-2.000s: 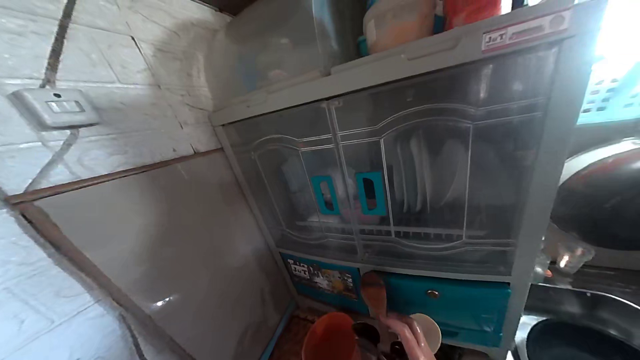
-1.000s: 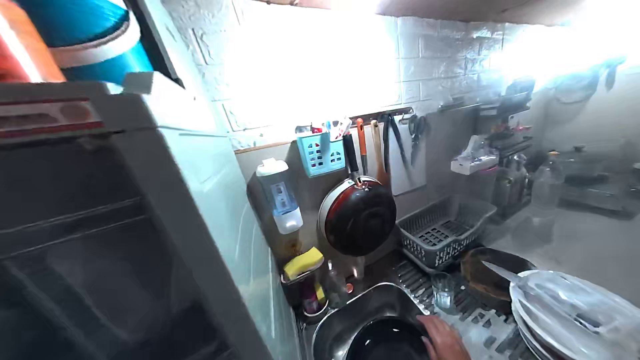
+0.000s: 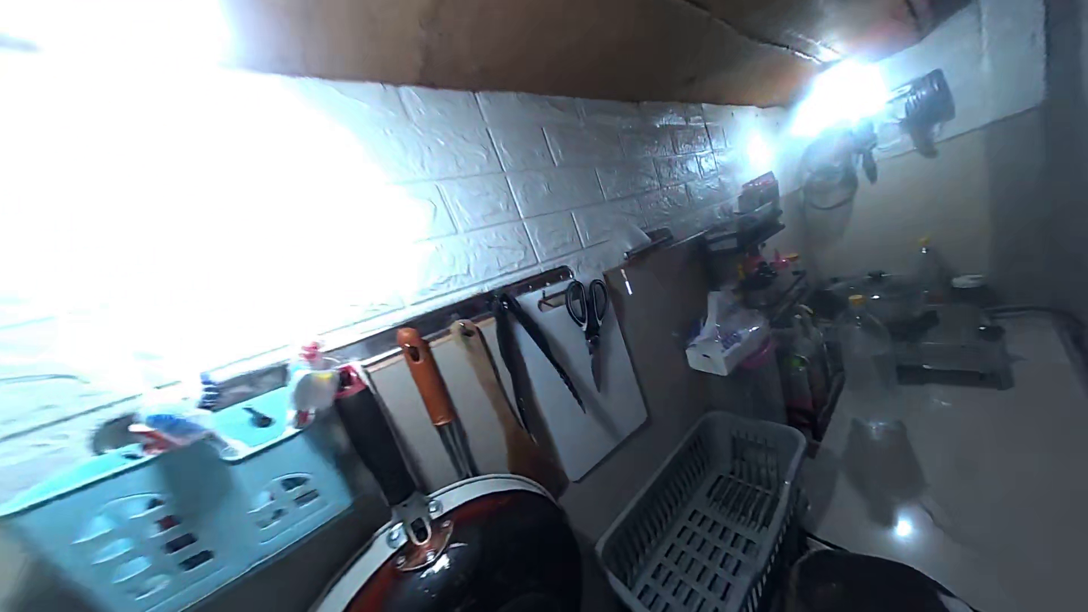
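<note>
Neither of my hands shows in the head view now. Closest to me, a black and dark red frying pan (image 3: 501, 552) hangs by its black handle on the wall rail. Right of the handle hang an orange-handled utensil (image 3: 427, 380), a wooden spatula (image 3: 501, 399), black tongs (image 3: 540, 344) and black-handled scissors (image 3: 588, 314). A white cutting board (image 3: 595, 408) hangs behind the scissors. To the left, a light blue plastic basket (image 3: 212, 510) on the wall holds small items. A grey slotted plastic basket (image 3: 705, 518) stands below the board.
A white tissue holder (image 3: 727, 340) is fixed to the wall at the right. Bottles (image 3: 803, 357) stand under it in a corner. Farther back, a gas stove (image 3: 952, 357) with a lidded pot sits on the pale counter (image 3: 977, 459). A dark round object (image 3: 867, 582) lies at the bottom edge.
The view has swung right and up, from the dish cabinet past the sink to the wall rail. A hand at the bottom edge in both earlier frames is out of view now.
</note>
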